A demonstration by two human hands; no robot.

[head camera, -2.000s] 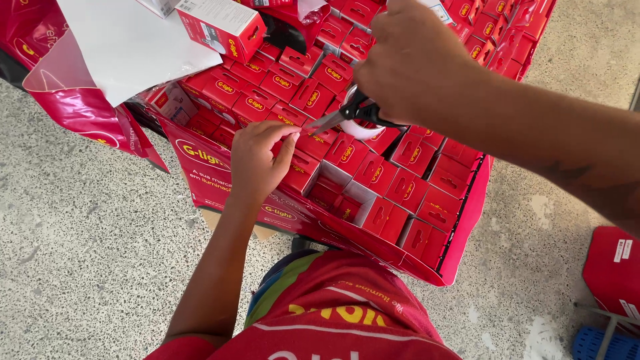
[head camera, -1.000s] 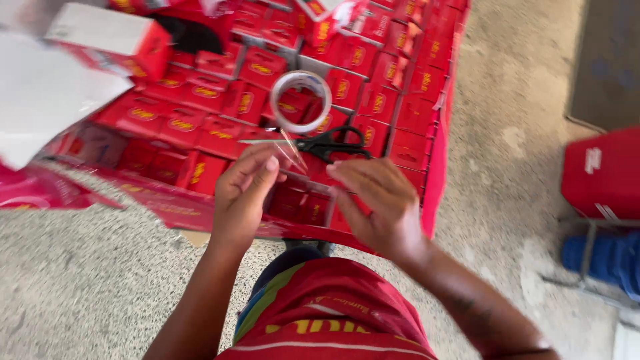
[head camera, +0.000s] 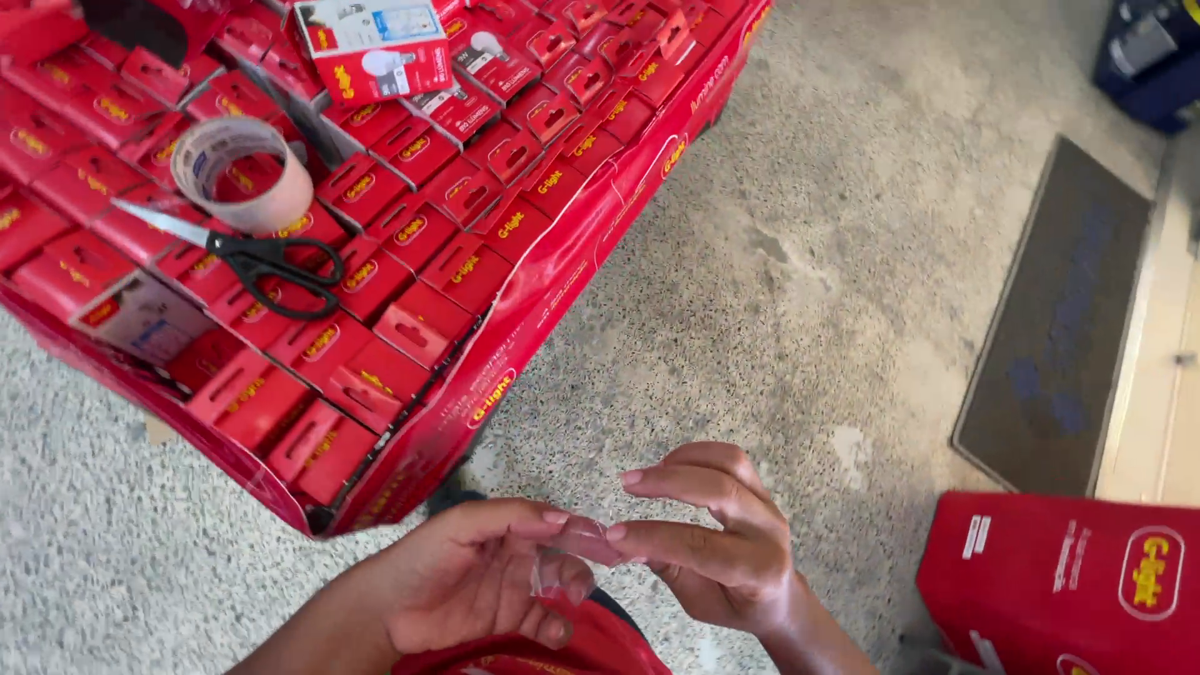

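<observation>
My left hand (head camera: 487,572) and my right hand (head camera: 722,544) are in front of my body, to the right of a red display bin's near corner. Between them they hold a short piece of clear adhesive tape (head camera: 567,562), pinched at the fingertips of both. On the packed red light bulb boxes (head camera: 412,225) in the bin lie a roll of clear tape (head camera: 242,175), resting on its side, and black-handled scissors (head camera: 272,262) just below it, blades pointing left. A larger white and red bulb box (head camera: 375,52) lies on top, farther back.
The red bin's printed rim (head camera: 562,272) runs diagonally at the left. A gap among the boxes shows near its front edge. Speckled floor (head camera: 769,309) lies to the right, with a dark floor mat (head camera: 1055,319), a red printed container (head camera: 1059,572) and a dark blue object (head camera: 1144,56).
The scissors, in my right hand two seconds ago, now lie on the boxes. Both hands have moved off the boxes toward my body with the tape piece. The view has swung right.
</observation>
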